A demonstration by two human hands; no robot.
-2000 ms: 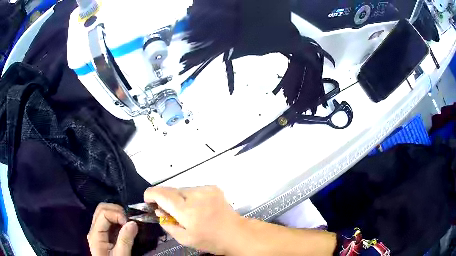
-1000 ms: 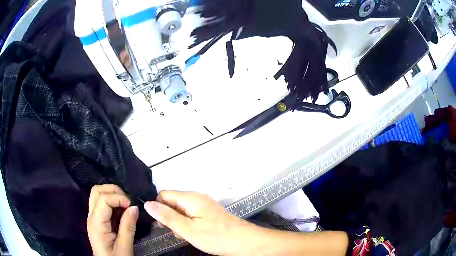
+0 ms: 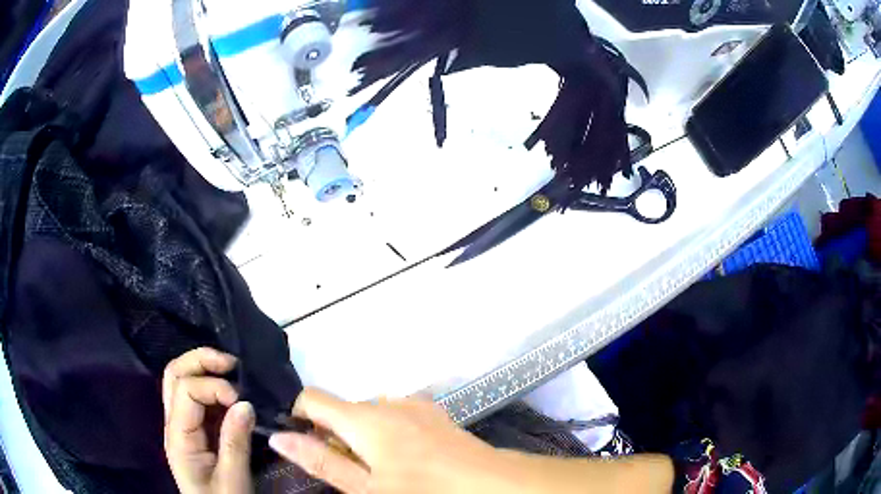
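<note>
Dark checked fabric [image 3: 145,260] and plain black fabric [image 3: 77,338] lie at the left of the table and run down to my hands. My left hand [image 3: 208,420] pinches the dark fabric's edge between thumb and fingers at the table's front edge. My right hand [image 3: 377,444] is just right of it, fingers bent at the same dark cloth. A small dark piece shows between the fingertips of both hands; I cannot tell if it is cloth or a tool. The yellow snips handle is not clearly visible.
The sewing machine head [image 3: 232,87] stands at the upper left. Black shears [image 3: 541,203] lie mid-table, partly under black fringed strips [image 3: 589,125]. A smartphone [image 3: 758,101] lies near the control panel. Ruler tape [image 3: 580,343] follows the front edge. A black cloth pile [image 3: 744,357] is at the right.
The snips seen between my hands two seconds ago no longer show clearly. My right hand's fingertips have moved slightly lower. The camera view has shifted a little.
</note>
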